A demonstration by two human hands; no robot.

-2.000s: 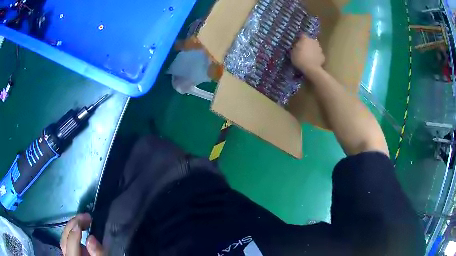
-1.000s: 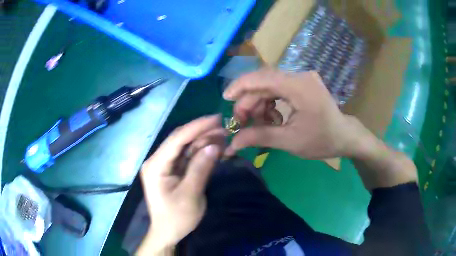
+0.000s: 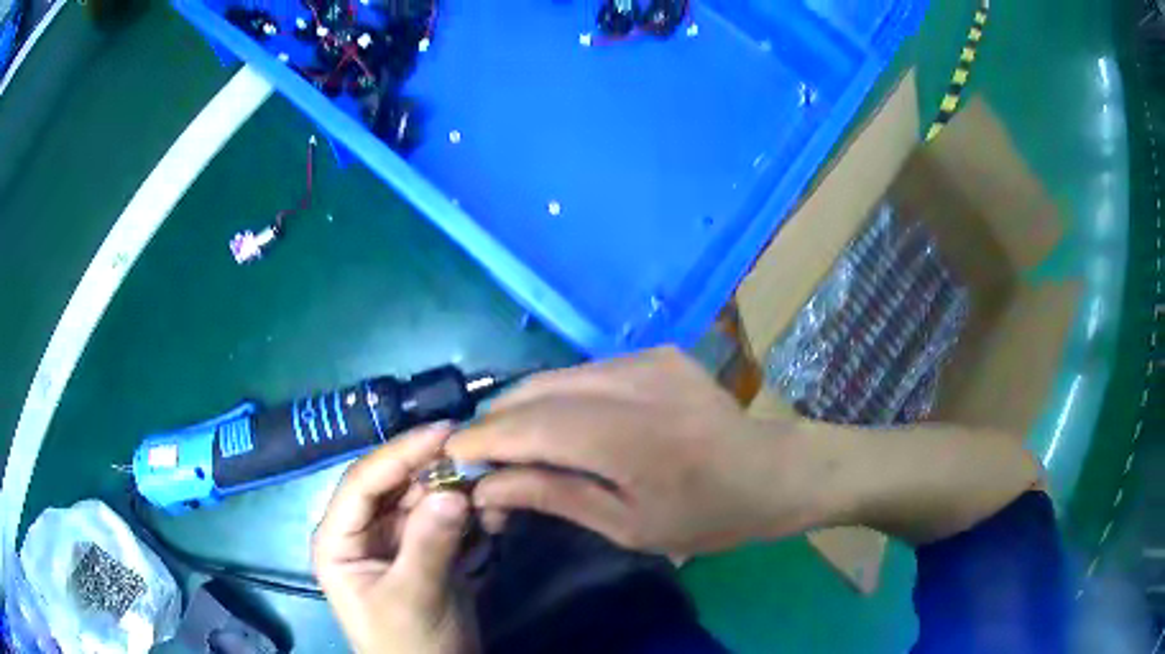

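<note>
A tiny gold-and-silver motor point(image 3: 450, 475) is held between the fingertips of both hands, in front of the electric screwdriver. My left hand point(image 3: 399, 537) pinches it from the left with thumb and fingers. My right hand point(image 3: 639, 447) comes from the right, its fingers closed around the motor's other end, with a dark strand along them. Part of the motor is hidden by the fingers. No pink part can be made out in the hands.
The blue and black screwdriver point(image 3: 300, 434) lies behind my hands, its bit partly covered. A white bag of screws point(image 3: 109, 581) is at lower left. A pink unit with wires point(image 3: 256, 240) lies beyond. A blue tray point(image 3: 575, 256) holds dark parts. A cardboard box point(image 3: 818, 275) holds wrapped motors.
My right hand has left the box and met my left hand at the motor. Both hands have since shifted left, over the bench edge near the screwdriver. The view has turned toward the bench and tray.
</note>
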